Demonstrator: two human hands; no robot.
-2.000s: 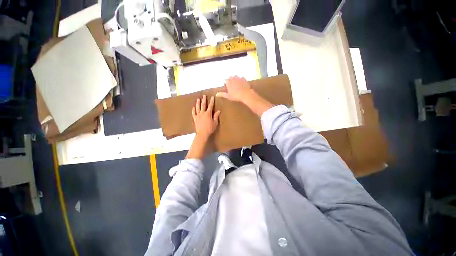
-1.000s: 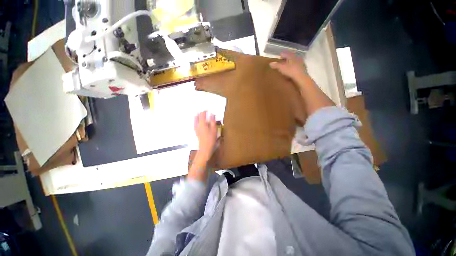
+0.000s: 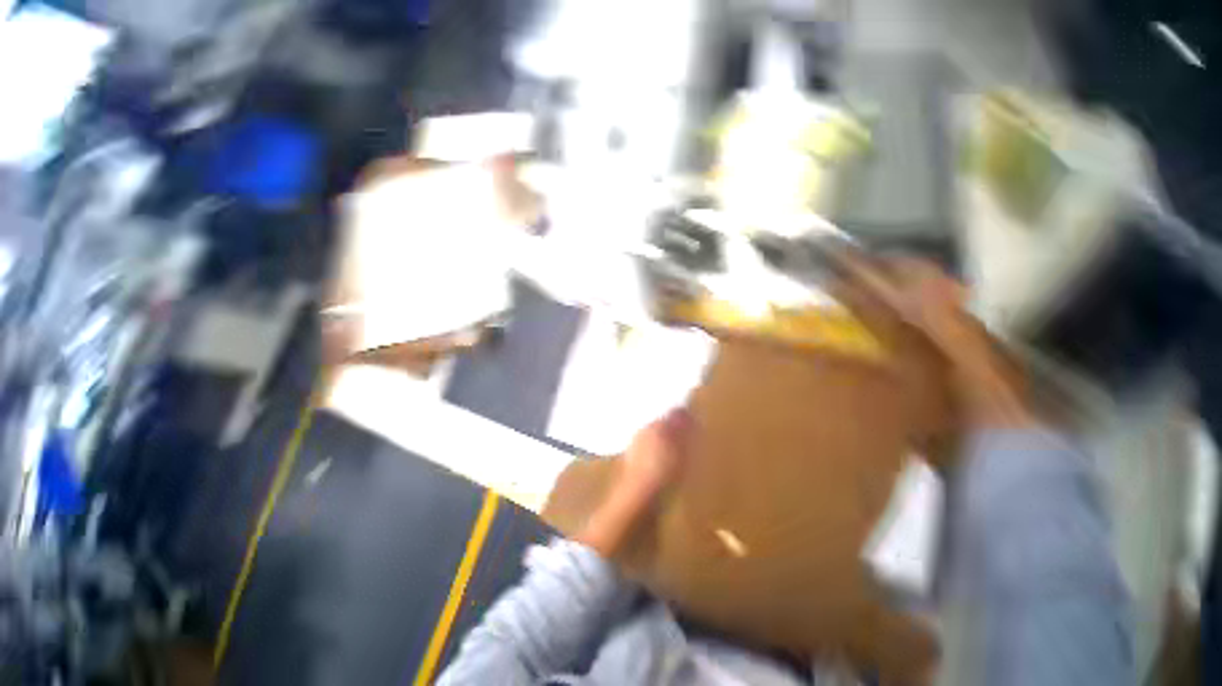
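The frame is strongly blurred. A large flat brown cut panel (image 3: 804, 469) lies in front of me, its back edge against the yellow clamp bar (image 3: 791, 326). My left hand (image 3: 653, 462) is at the panel's left edge; its fingers are too blurred to tell whether they grip. My right hand (image 3: 931, 302) is at the panel's back right corner, seemingly holding it. A small pale mark shows on the panel. The white template area (image 3: 623, 389) lies left of the panel, under the bulky white machine head (image 3: 610, 174).
A stack of brown panels with a white sheet (image 3: 418, 255) on top stands at the left of the table. The white table edge (image 3: 449, 442) runs along the front left. A dark control panel (image 3: 1126, 288) is at the right. The floor has yellow lines.
The view has swung left and blurred, so the machine, stack and table appear further right. Both hands remain at the brown panel, which now shows a small pale mark.
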